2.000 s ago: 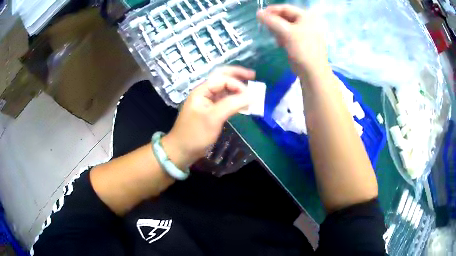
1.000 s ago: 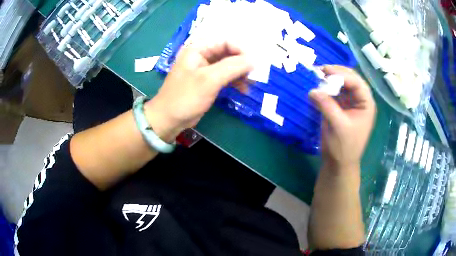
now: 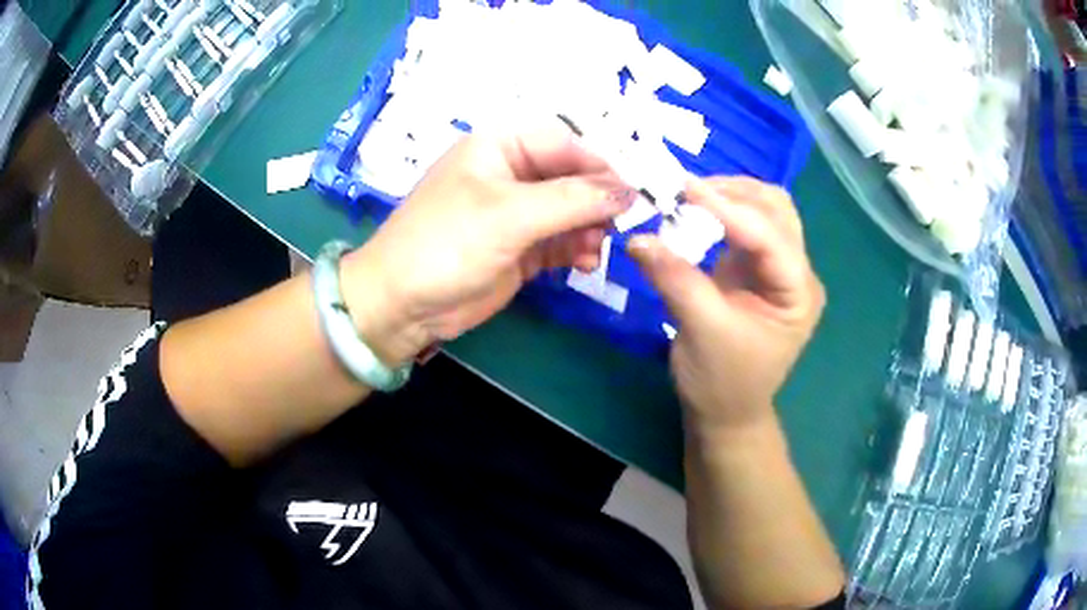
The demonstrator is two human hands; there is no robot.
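Note:
My right hand [image 3: 745,280] holds a small white part [image 3: 694,231] between thumb and fingers above the front of the blue tray [image 3: 763,137]. My left hand [image 3: 513,215] has its thumb and index fingertips closed on a small white piece [image 3: 637,215], touching or nearly touching the part in my right hand. The exact join is too small to tell. Flat white pieces [image 3: 513,72] lie heaped on the blue tray. One flat piece [image 3: 598,286] lies apart at the tray's front.
A clear blister tray with white stemmed parts [image 3: 179,83] is at upper left. A clear bag of chunky cream-white housings [image 3: 912,131] is at upper right. A slotted clear tray with several white units [image 3: 936,441] is at right. A loose white piece [image 3: 290,172] lies left of the blue tray.
My right hand has moved left with its white part, up to my left fingertips. My left hand now pinches a small white piece. The view has shifted slightly.

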